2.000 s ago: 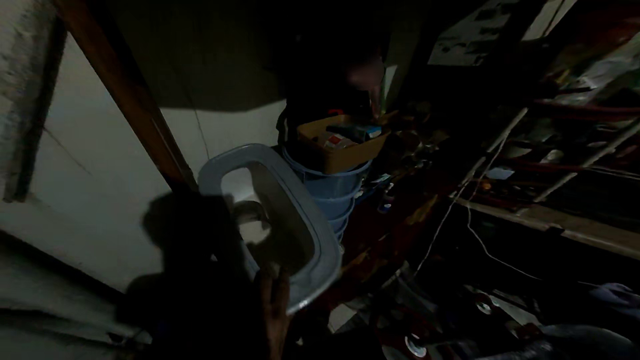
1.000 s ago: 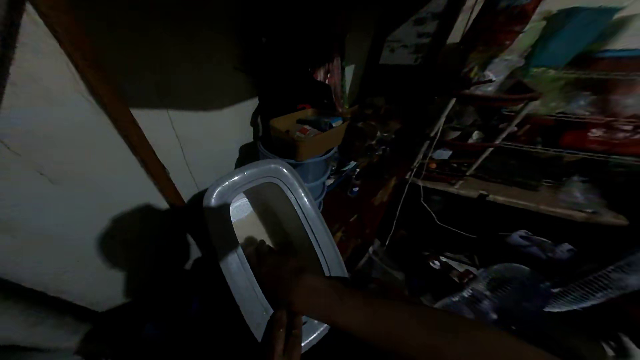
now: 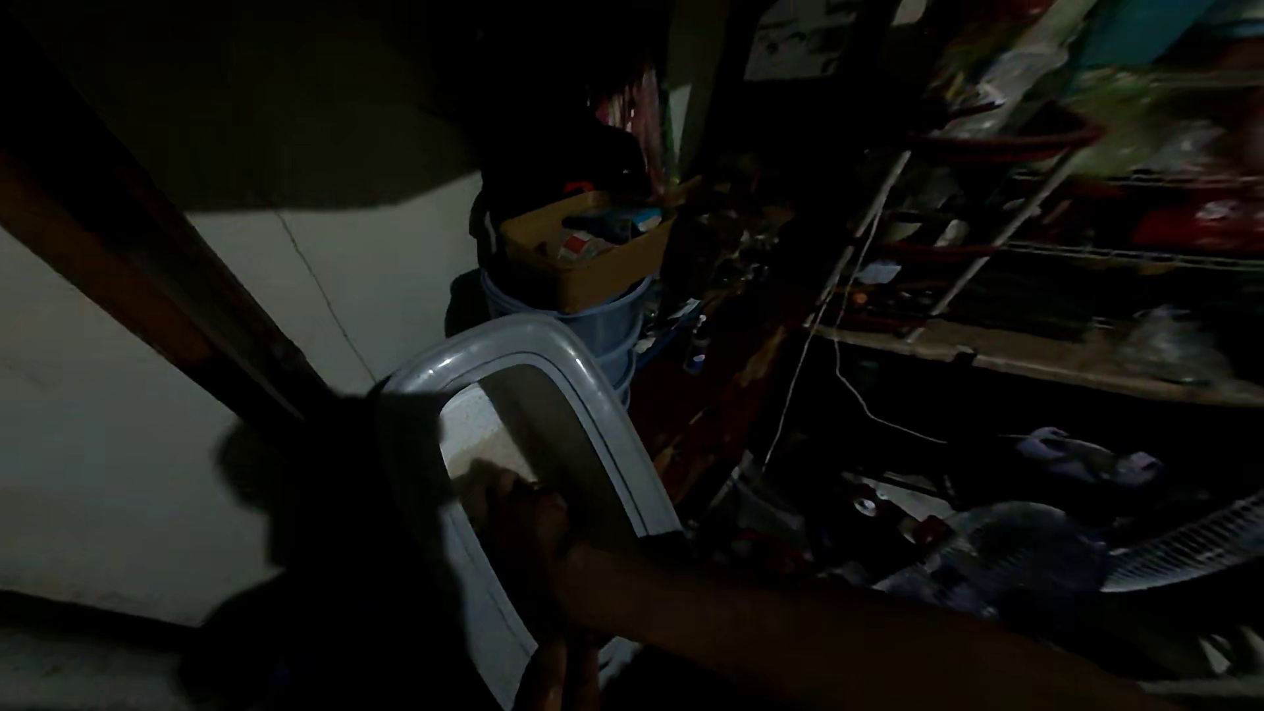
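Note:
A grey plastic bin point(image 3: 538, 341) with a rounded rectangular rim stands tilted in view, with pale material point(image 3: 484, 439) low inside it; what that is cannot be told in this light. My right hand point(image 3: 523, 518) reaches down into the opening, its fingers near the pale material. Shadow hides whether those fingers hold anything. At the bottom edge of the view, the fingers of my left hand point(image 3: 561, 676) rest at the bin's near rim. Most of that hand is cut off or dark.
Behind the bin, a yellow-brown box point(image 3: 612, 267) of small packets sits on a blue plastic bucket point(image 3: 602, 331). A wooden post point(image 3: 168, 267) crosses the pale wall at left. At right are a cluttered rack point(image 3: 997, 247), a white cord point(image 3: 790, 395) and a white mesh basket point(image 3: 1195, 543).
My right arm, not seen two seconds ago, reached in from the right by one second ago. The hand remains inside the bin. The view has shifted to the right.

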